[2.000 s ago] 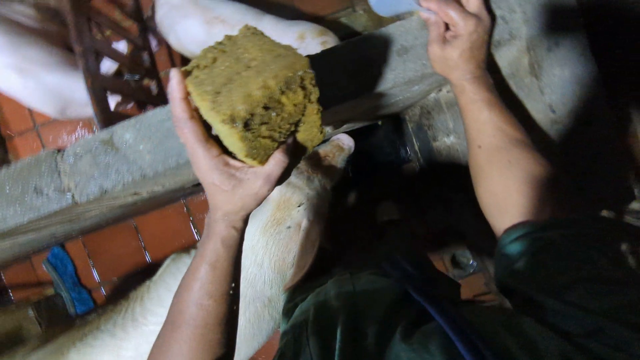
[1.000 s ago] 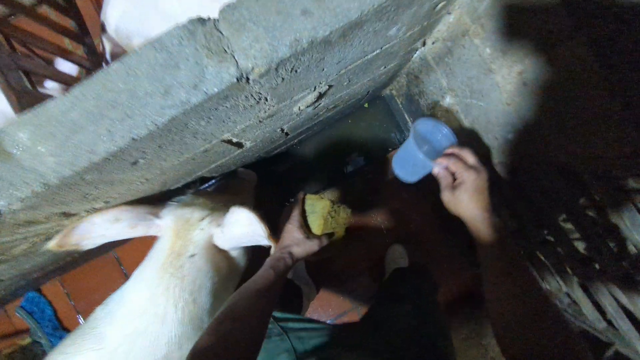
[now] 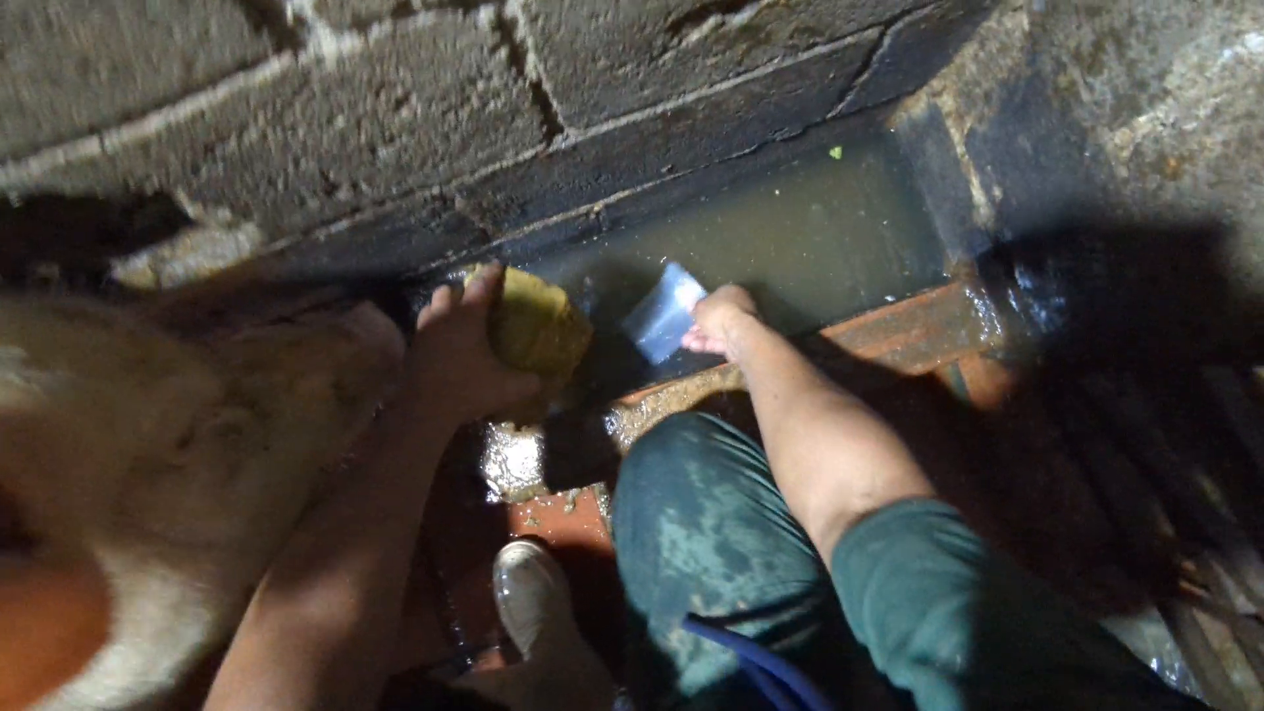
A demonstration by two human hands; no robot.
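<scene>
My left hand (image 3: 464,351) grips a yellow-brown crumbly block (image 3: 538,331) at the near left end of a trough of murky water (image 3: 790,232). To the right of the block, my right hand (image 3: 726,321) holds a translucent plastic cup (image 3: 667,314) by its edge, tilted low at the water. Whether the cup's mouth is under the water I cannot tell. A pale pig (image 3: 197,425) stands close against my left forearm, its snout near my left hand. The underside of the block is hidden.
A concrete block wall (image 3: 395,128) runs behind the trough, and a rough wall (image 3: 1145,118) rises at its right end. The trough's near rim (image 3: 899,321) is reddish. Below are wet red floor tiles (image 3: 563,518) and my boot (image 3: 528,592). Slats (image 3: 1215,612) lie at the lower right.
Both hands have gone down to the trough, the left with the block and the right with the cup. The view has moved down and closer to the water.
</scene>
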